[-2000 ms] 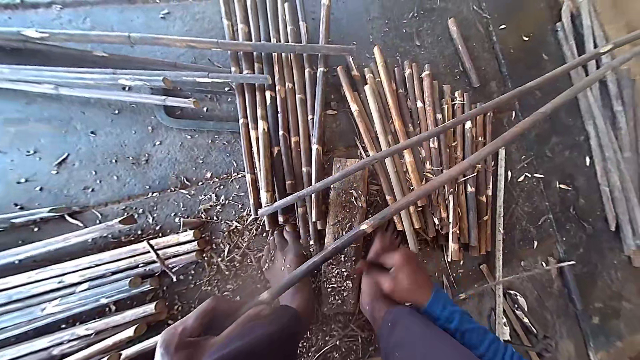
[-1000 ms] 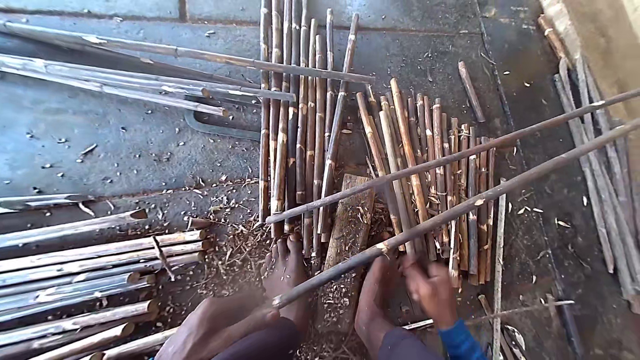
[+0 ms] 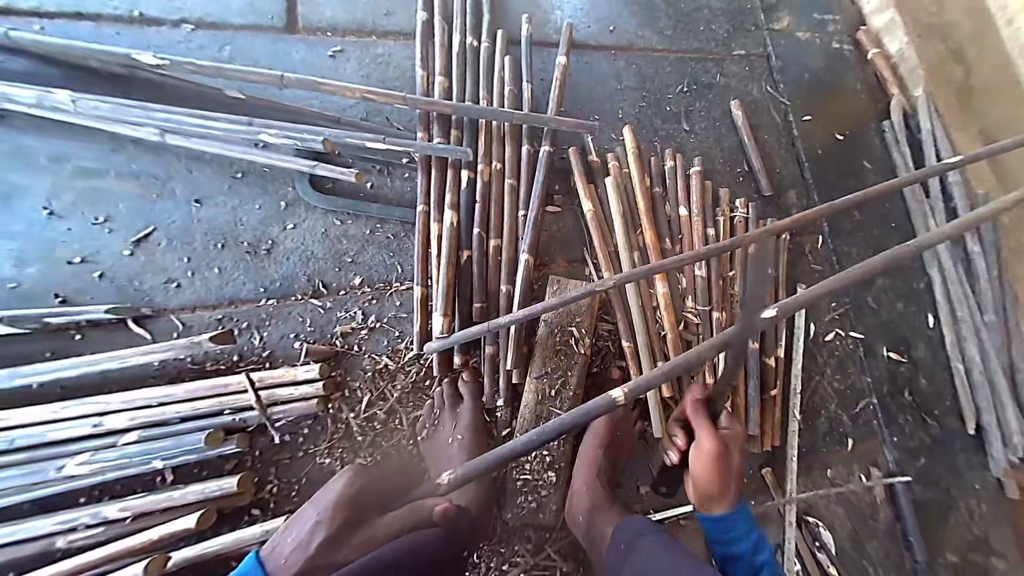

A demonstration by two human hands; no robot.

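Note:
My left hand (image 3: 360,512), at the bottom left of centre, is closed around the lower end of a long wooden pole (image 3: 680,360) that slants up to the right edge. My right hand (image 3: 708,448) grips the dark handle of a knife-like blade tool (image 3: 748,312), which points upward near the pole; whether they touch cannot be told. A second, thinner pole (image 3: 640,268) lies behind the first, its end over the long sticks (image 3: 480,232). Between my bare feet a wooden board (image 3: 560,352) is strewn with shavings. Short cut sticks (image 3: 664,272) lie side by side right of the board.
Pale poles (image 3: 120,448) are stacked at lower left, with more long poles (image 3: 320,88) at upper left. Beneath these lies a curved metal tool (image 3: 352,204). Grey sticks (image 3: 944,280) rest at the right by a pale surface. A lone short stick (image 3: 750,148) and wood chips lie on the floor.
The blade tool now shows clearly upright in my right hand; it was not clearly seen in the earlier frames. My left hand stays at the pole's lower end. The view has shifted somewhat.

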